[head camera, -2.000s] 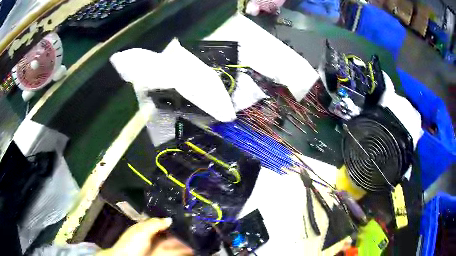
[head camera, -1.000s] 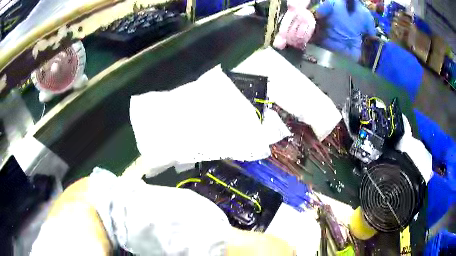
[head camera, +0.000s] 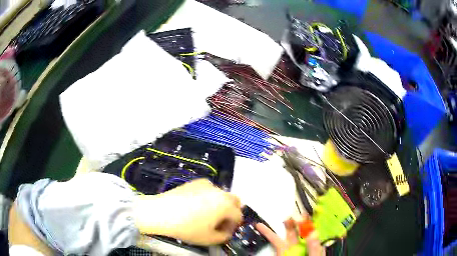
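A black housing (head camera: 220, 162) with yellow wires lies in front of me, partly covered by my left forearm. My left hand (head camera: 200, 212) is bare, with curled fingers, over the housing's near edge beside a small circuit board (head camera: 248, 231). I cannot tell whether it grips anything. My right hand (head camera: 290, 242), cut off by the bottom edge, is at the green-yellow soldering gun (head camera: 333, 215), with fingers around its orange-red trigger part. The gun's purplish front (head camera: 309, 172) points up and left. Blue lead wires (head camera: 230, 135) lie just beyond the housing.
Brown-red wires (head camera: 250, 82) lie beyond the blue ones. A round black fan (head camera: 358, 125) stands at right, by a yellow cylinder (head camera: 338, 159). Another wired unit (head camera: 320, 50) stands behind it. White sheets (head camera: 135, 95) lie at left. Dark pliers (head camera: 299, 187) lie beside the gun. Blue bins (head camera: 401, 90) are at far right.
My left forearm has drawn back from across the bench, and my left hand now shows at the circuit board. My right hand has come into view at the gun. The camera view has shifted.
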